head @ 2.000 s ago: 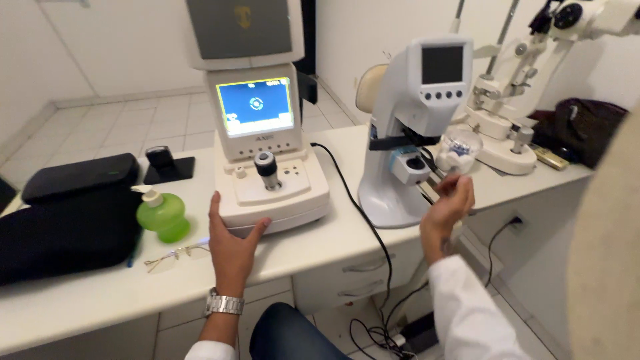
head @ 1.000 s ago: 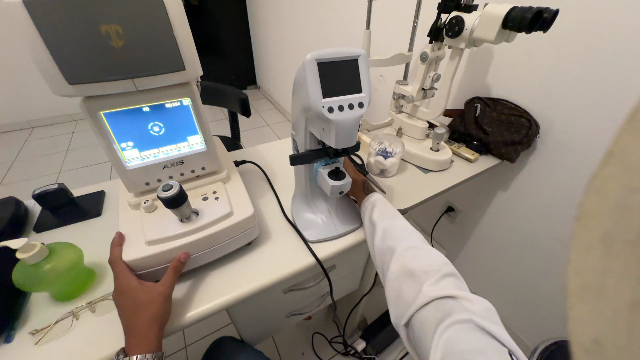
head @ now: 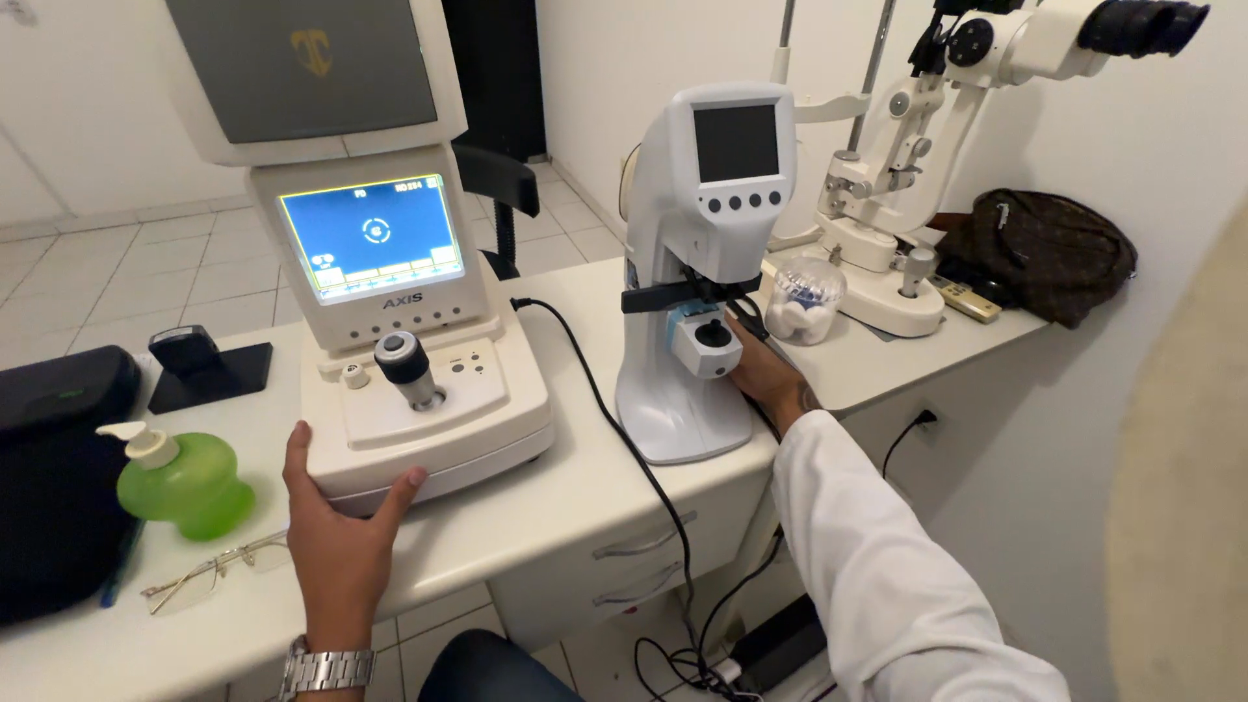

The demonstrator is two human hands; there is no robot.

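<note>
My left hand (head: 341, 546) rests its spread thumb and fingers against the front base of a white autorefractor (head: 439, 390) with a lit blue screen and a black-topped joystick (head: 405, 366). My right hand (head: 765, 370) reaches behind the right side of a grey-white digital lensmeter (head: 682, 409), whose screen is dark. Its fingers are hidden behind the lens stage (head: 707, 341), so what they touch cannot be told. A pair of thin-framed eyeglasses (head: 219, 570) lies on the white table (head: 448, 551), left of my left hand.
A green pump bottle (head: 185, 483), a black case (head: 63, 487) and a black stand (head: 210, 375) sit at left. At right are a clear jar (head: 804, 302), a slit lamp (head: 882, 263) and a brown bag (head: 1038, 253). A black cable (head: 609, 409) hangs over the table edge; drawers are below.
My right hand, in front of the lensmeter's right side two seconds ago, is now partly behind it. My left hand stays at the autorefractor's base. The view has shifted right.
</note>
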